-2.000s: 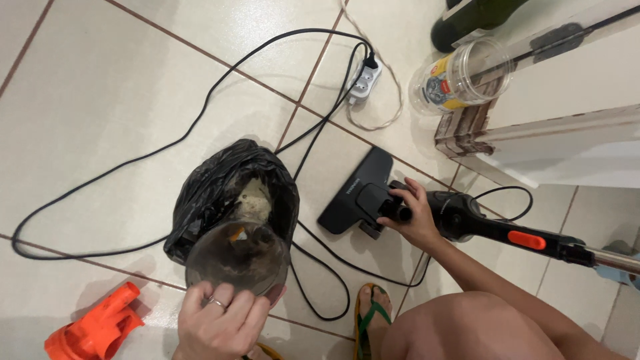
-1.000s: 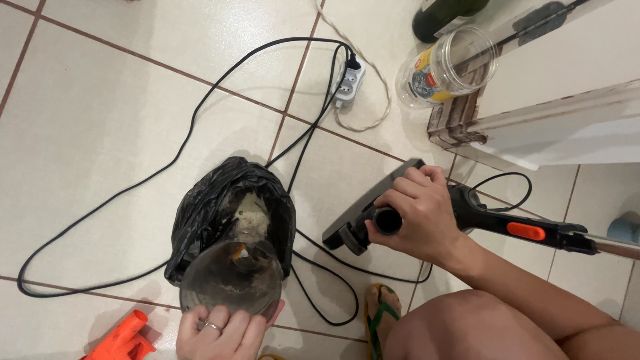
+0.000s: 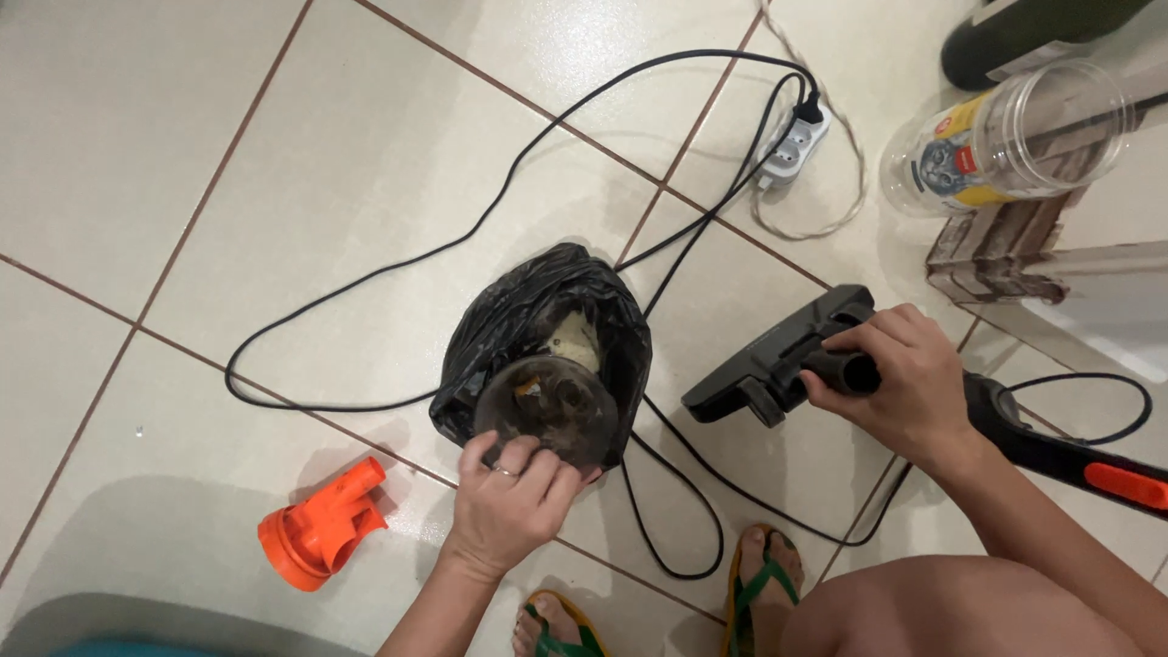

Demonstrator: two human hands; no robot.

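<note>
My left hand grips the near rim of a clear, dirty vacuum dust cup, tilted over the mouth of a black plastic trash bag. Dark dust and a small orange bit show in the cup. Pale waste lies in the bag. My right hand holds a black vacuum floor head by its round neck, off to the right of the bag. Beside my right wrist is the black vacuum body with a red part. An orange plastic vacuum part lies on the tiles at lower left.
A black cord loops over the tiled floor to a white power strip. A clear plastic jar and a dark green glass bottle stand at upper right, near a worn door frame. My sandaled feet are at the bottom.
My right hand has lifted and turned the floor head, so its neck opening now faces up toward me. My left hand still holds the dust cup at the bag.
</note>
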